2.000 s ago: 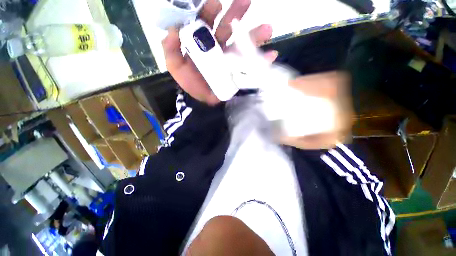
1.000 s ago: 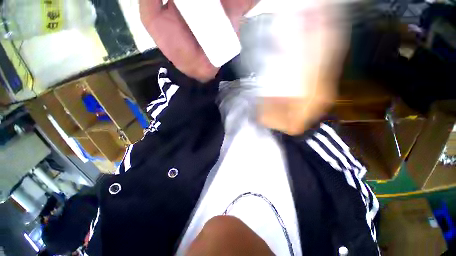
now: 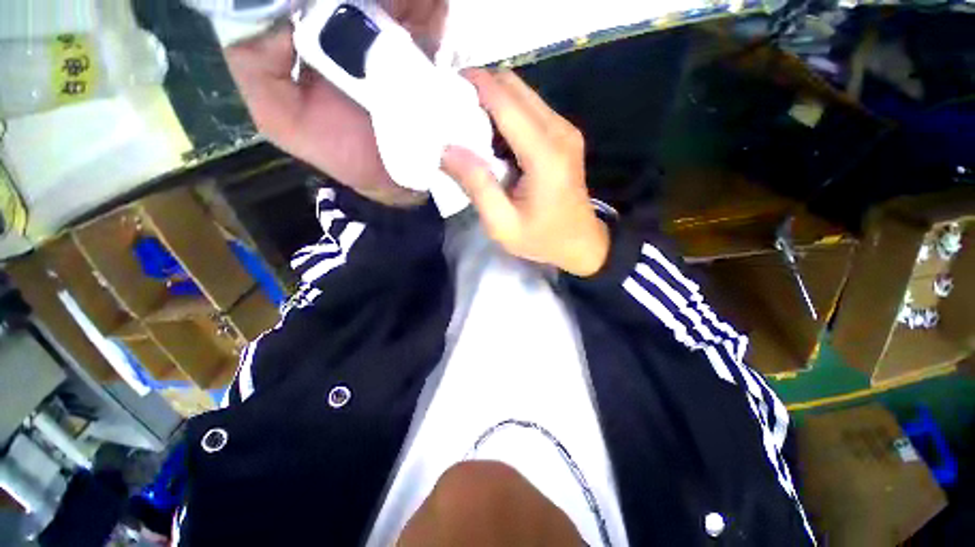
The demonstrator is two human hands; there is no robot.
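My left hand (image 3: 321, 123) holds a white handheld fan (image 3: 399, 66) at the top, left of centre. The fan's handle has a dark oval window and slants down to the right. Its head is cut off by the top edge. My right hand (image 3: 545, 176) presses a white piece (image 3: 454, 123) against the handle's lower end, with thumb and fingers around it. This piece is overexposed, so I cannot tell whether it is cloth or plastic. Both hands are above my lap, in front of the bench edge.
A clear bottle with a yellow label (image 3: 72, 64) lies at the upper left. A divided cardboard box (image 3: 160, 230) with blue items is below it. On the right are an open carton (image 3: 748, 305), another carton with small white pieces (image 3: 919, 310) and a closed box (image 3: 866, 470) on green floor.
My right hand was a blur with something white beside the handle; it is now clearer and against the handle's lower end. The handle's dark window is back in view after leaving the top edge.
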